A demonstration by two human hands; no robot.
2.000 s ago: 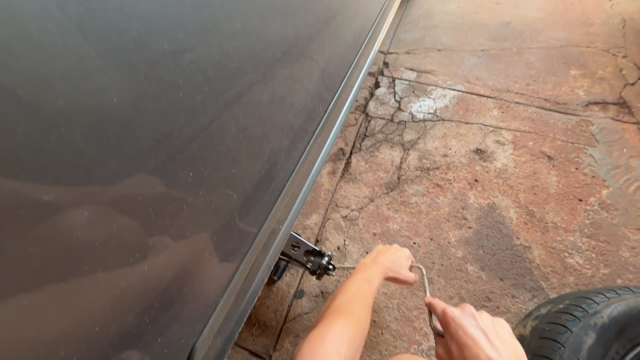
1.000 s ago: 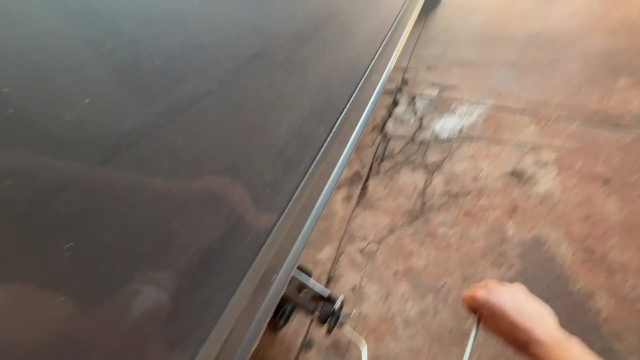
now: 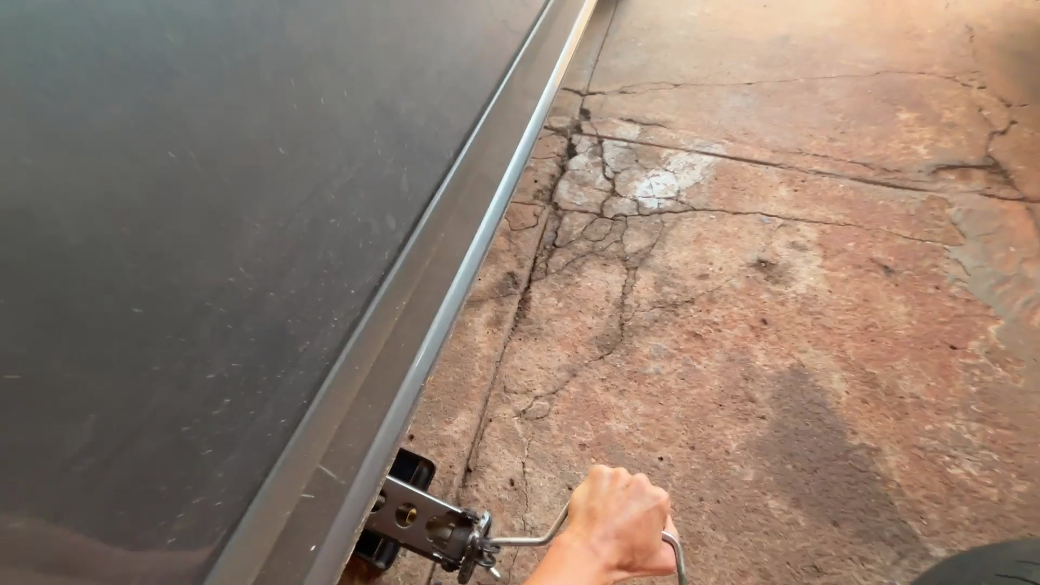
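My left hand [image 3: 621, 520] is closed around the bent metal crank handle [image 3: 528, 541] at the bottom of the view. The rod runs left from my fist to the end of a dark scissor jack [image 3: 422, 520], and its other end bends down past the lower edge. The jack sits partly under the sill [image 3: 398, 390] of a dark vehicle, whose body panel [image 3: 203, 244] fills the left side. How the jack's head meets the vehicle is hidden beneath the sill. My right hand is not in view.
Cracked, reddish concrete floor [image 3: 731, 325] spreads to the right of the vehicle, with a whitish patch [image 3: 658, 187] farther ahead. Part of a black tyre [image 3: 987, 565] shows in the lower right corner.
One second ago my right hand was in view at the handle and my left hand was not. Now my left hand grips the crank and my right hand is out of view.
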